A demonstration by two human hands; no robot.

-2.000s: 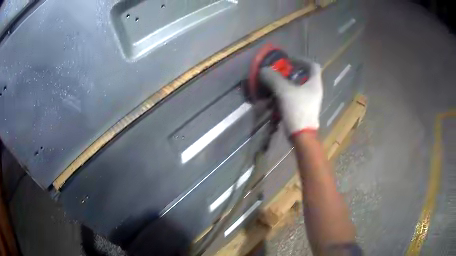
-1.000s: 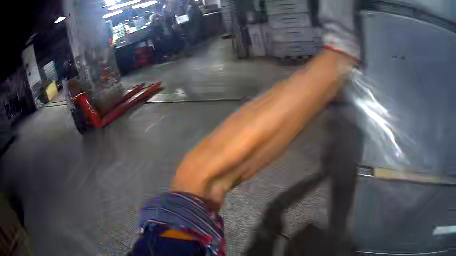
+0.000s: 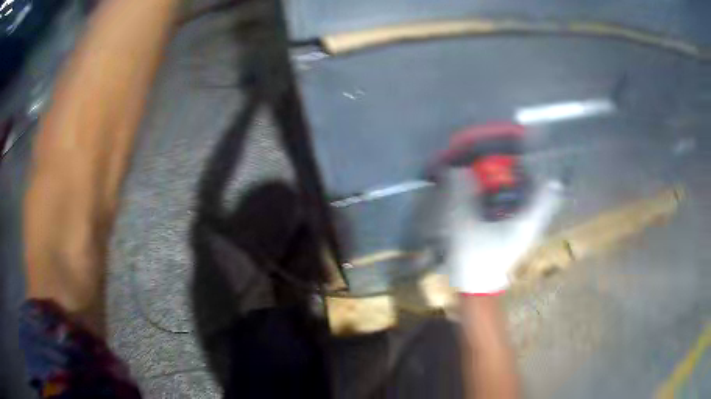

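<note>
My right hand (image 3: 495, 241), in a white glove with a red cuff edge, is shut on a red and black sander (image 3: 499, 171). The sander is blurred, in front of the lower grey metal panels (image 3: 397, 109); whether its disc touches them I cannot tell. A bright handle strip (image 3: 565, 111) shows to its upper right. A tan wooden spacer strip (image 3: 468, 28) runs between panel layers above. My left forearm reaches up along the left side; its hand is cut off by the top edge.
The pallet's pale boards (image 3: 361, 313) show beneath the stack. Speckled concrete floor (image 3: 156, 257) lies on the left, with a thin dark line on it and my dark shadow beside the stack. A yellow floor line (image 3: 686, 366) is at the lower right.
The view has turned back from the floor and red forks to the lower panels. The right hand with the sander is in view again, lower than at first. The left glove has left the picture.
</note>
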